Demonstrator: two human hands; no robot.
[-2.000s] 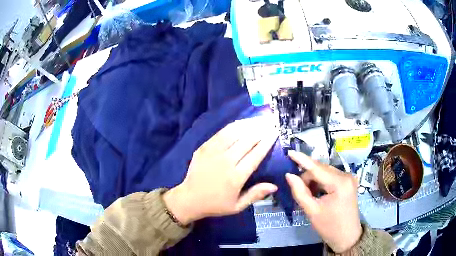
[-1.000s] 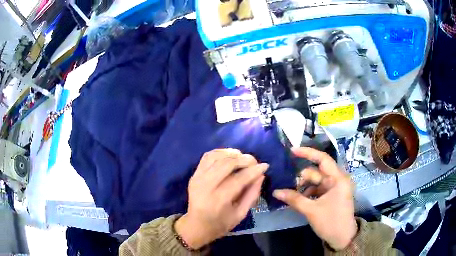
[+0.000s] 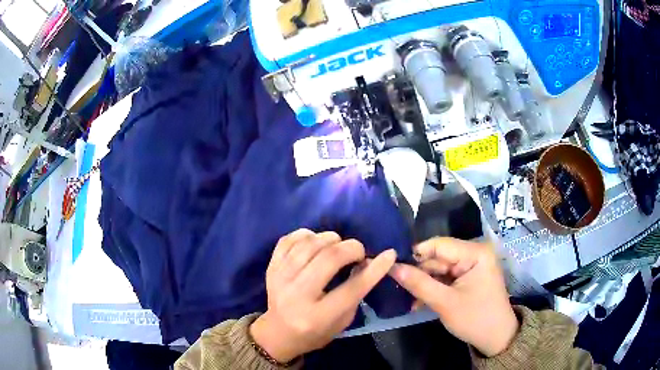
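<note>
The navy knit garment panel covers the table left of the needle and runs under the needle area, which is brightly lit. A white care label lies on the cloth beside the presser foot, with a small printed patch on it. My left hand and my right hand pinch the navy seam edge in front of the needle, fingertips close together. The edge between the fingertips is mostly hidden.
The white and blue overlock machine stands behind, with grey tension knobs and a yellow sticker. A brown bowl with black labels is at right. Striped cloth lies lower right. Orange-red handles are far left.
The left hand left the cloth by the needle, uncovering the white label, and moved down to the edge. Both hands' fingertips have come together. The view has shifted, moving the machine left and up.
</note>
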